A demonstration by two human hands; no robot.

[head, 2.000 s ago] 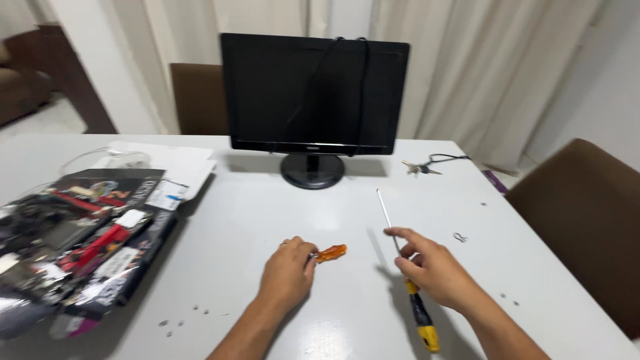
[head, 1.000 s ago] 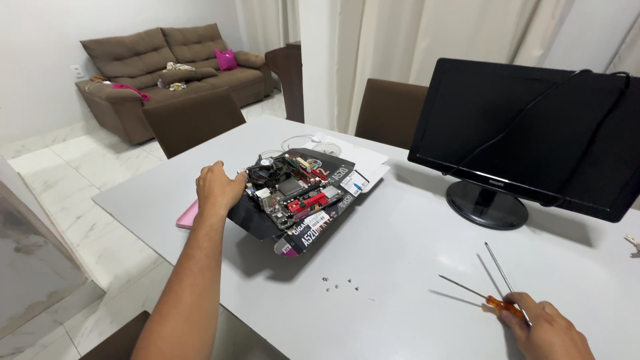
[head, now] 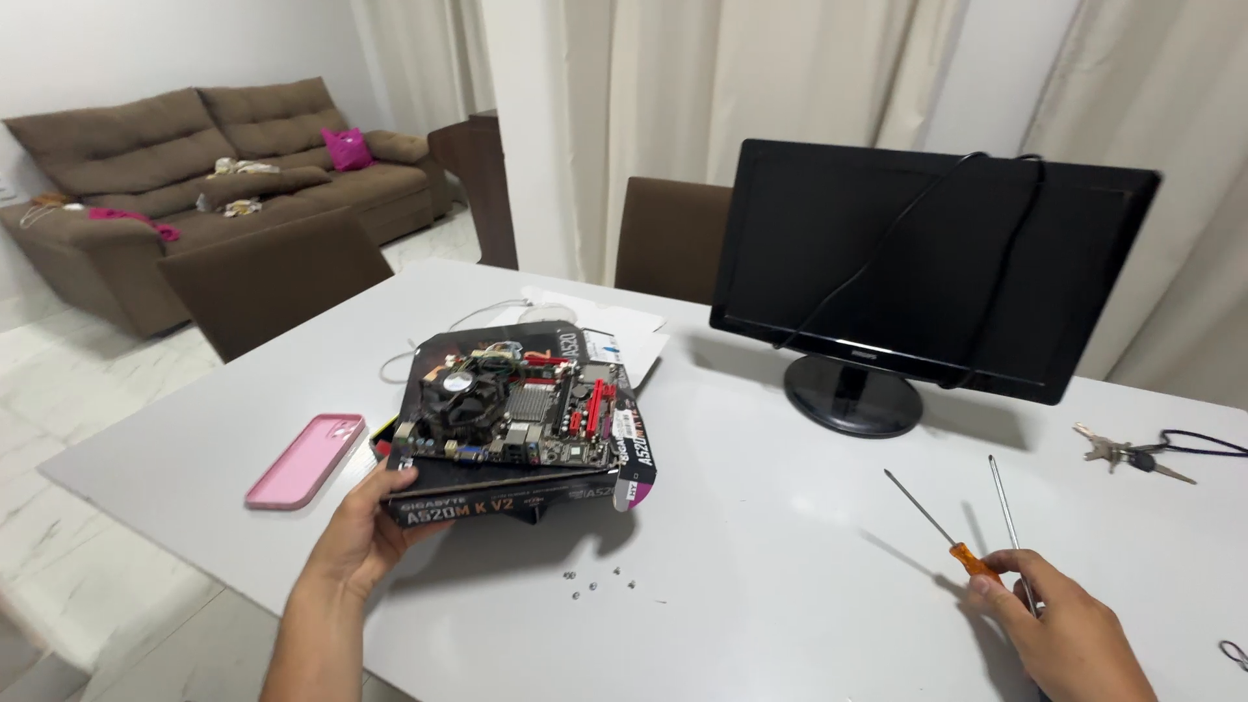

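Observation:
My left hand (head: 366, 522) grips the near left corner of a black motherboard box (head: 517, 492), which is lifted a little at its near side. On the box lies a motherboard (head: 531, 414) with a black CPU fan (head: 463, 395) and red slots. My right hand (head: 1058, 619) holds two screwdrivers over the table's right part: one with an orange handle (head: 968, 559), the other showing a long metal shaft (head: 1004, 502), its handle hidden by the hand. Several small screws (head: 593, 586) lie on the white table in front of the box.
A pink phone case (head: 307, 461) lies left of the box. Behind the box are white paper (head: 634, 336) and a thin cable (head: 395, 369). A black monitor (head: 926, 263) with a cable draped over it stands at the back right; keys (head: 1131, 455) lie beside it.
My left hand, at an orange item two seconds ago, was at the box's far left side one second ago and now grips its near corner. The orange-handled screwdriver is now in my right hand. The view has swung left.

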